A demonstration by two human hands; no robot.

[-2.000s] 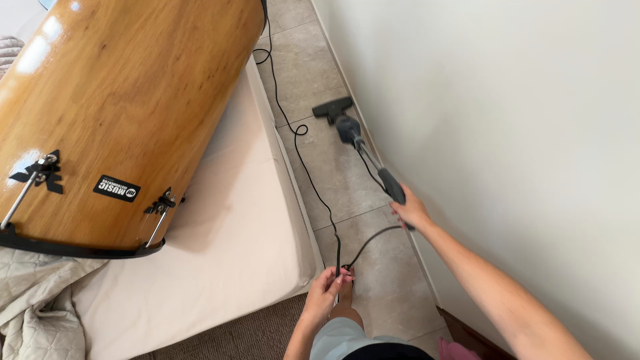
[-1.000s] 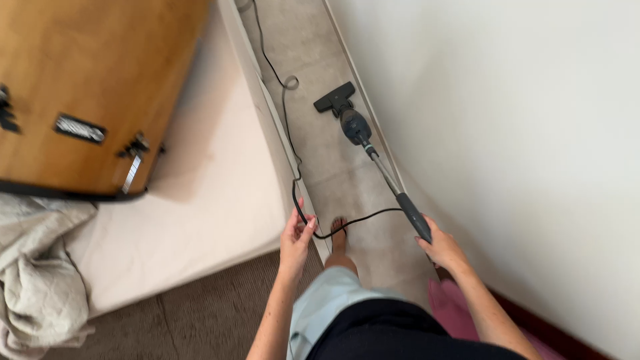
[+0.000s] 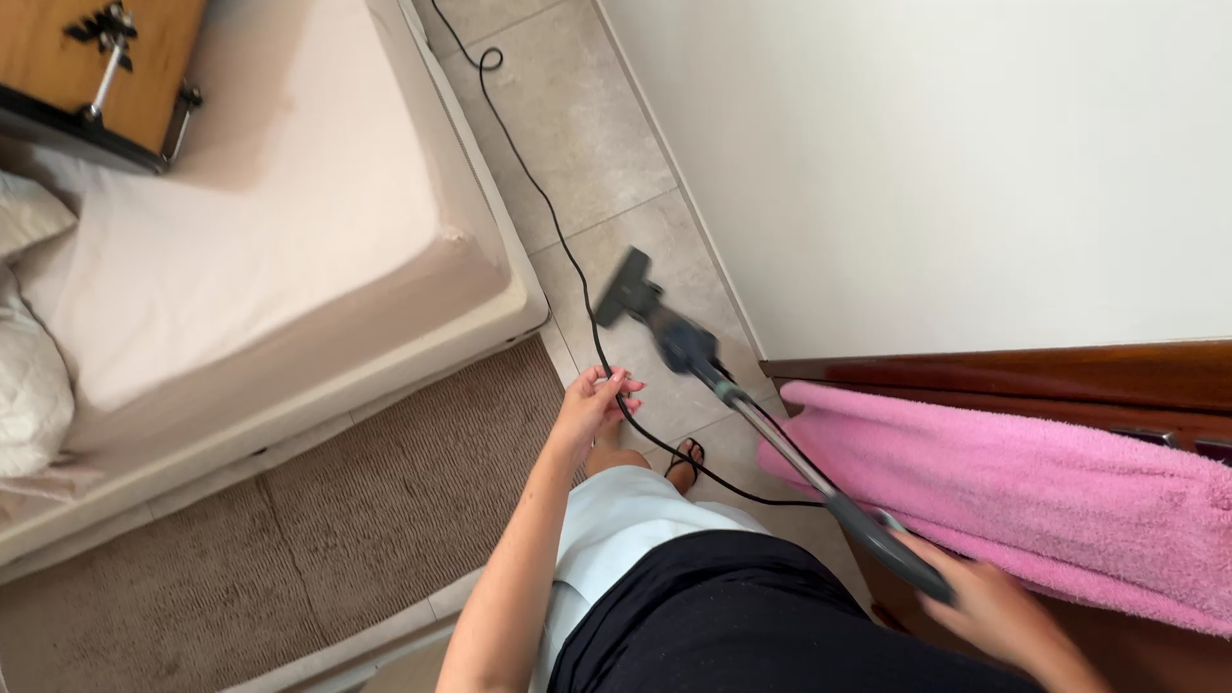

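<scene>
My right hand [image 3: 972, 602] is closed around the dark grey handle of a stick vacuum cleaner [image 3: 685, 345], low at the right. Its metal tube slants up and left to a dark floor head that sits by the black power cord [image 3: 544, 192]. That cord runs down the tiled floor, passes through the fingers of my left hand [image 3: 597, 404], and curves right to the vacuum's handle. My left thumb and fingers pinch the cord near the bed's corner.
A bed with a pale fitted sheet [image 3: 318, 221] fills the left, with a wooden drum [image 3: 154, 58] lying on it. A brown rug [image 3: 385, 462] lies beside it. At right are a white wall [image 3: 914, 173] and a pink towel [image 3: 1001, 491] over dark wooden furniture [image 3: 1107, 371]. My sandalled foot [image 3: 683, 467] is on the tiles.
The view has shifted, bringing the pink towel and more rug into sight. The vacuum's floor head has come back from farther along the floor, closer to my feet. Both hands keep their holds.
</scene>
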